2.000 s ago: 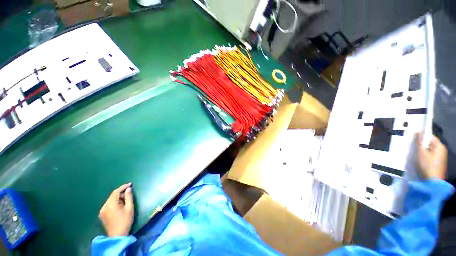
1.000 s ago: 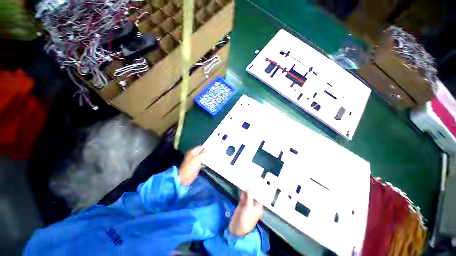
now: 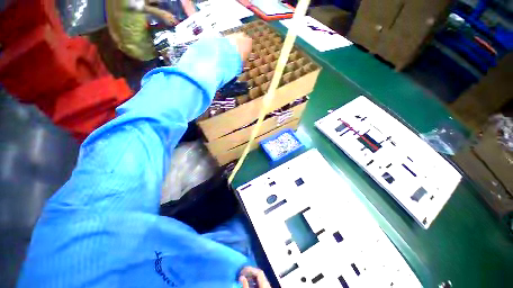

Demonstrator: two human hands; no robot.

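Observation:
A white panel (image 3: 337,239) with many cutouts lies on the green bench in front of me, its lower end cut off by the frame. My left arm is stretched out over the divided brown carton (image 3: 264,42). My left hand (image 3: 242,46) is at the carton's top, small and partly hidden by the sleeve; its fingers and anything in them cannot be made out. My right hand (image 3: 255,277) is at the bottom edge beside the panel's left side, mostly cut off, with curled fingers; its grip cannot be seen.
A blue screw tray (image 3: 282,145) sits between carton and panel. A second panel (image 3: 405,174) with a red wire lies behind. A yellow strap (image 3: 264,107) hangs before the carton. Red bags (image 3: 79,84) are at left. Another person's arm (image 3: 154,12) shows at the top.
The view has swung left. My left hand has let go of the near panel and reached up to the carton. My right hand is lower in the frame. The near panel lies on the bench.

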